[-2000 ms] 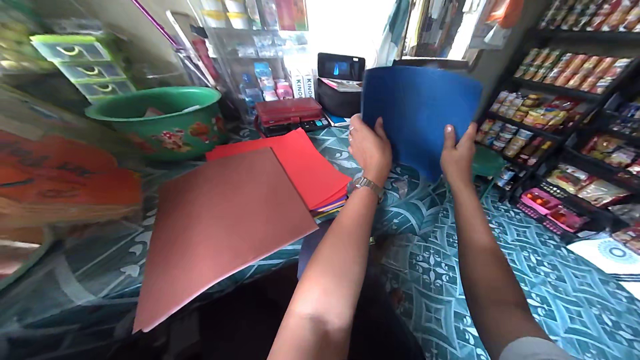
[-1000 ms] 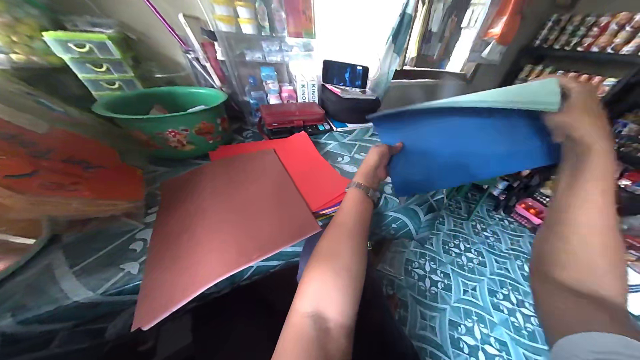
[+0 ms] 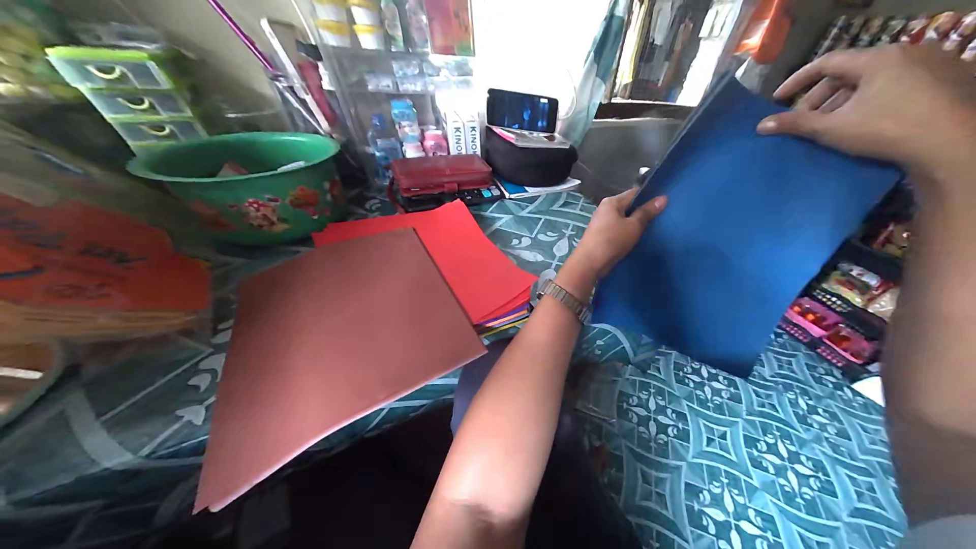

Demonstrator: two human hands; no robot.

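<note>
Blue paper sheets [image 3: 747,221] are held up at the right, tilted over the patterned cloth. My left hand [image 3: 618,225], with a metal watch at the wrist, pinches their left edge between thumb and fingers. Above their upper right part is my right hand [image 3: 862,107], fingers curled and thumb tip at the sheet; whether it grips the paper is hard to tell. Brown paper sheets [image 3: 343,335] lie on the table to the left, overlapping a stack of red paper [image 3: 465,259]. Purple, orange and yellow edges show beneath the red.
Behind the paper stand a green floral basin [image 3: 236,191], a red case [image 3: 442,174] and a phone [image 3: 522,111] propped on a black case [image 3: 531,160]. A small drawer unit [image 3: 126,95] is at back left. Pink baskets [image 3: 827,328] of goods sit at right.
The blue sheets have turned from a wide, nearly sideways hold to a steeper tilt with their face toward me. My right hand has moved inward along them. The brown and red paper stayed put.
</note>
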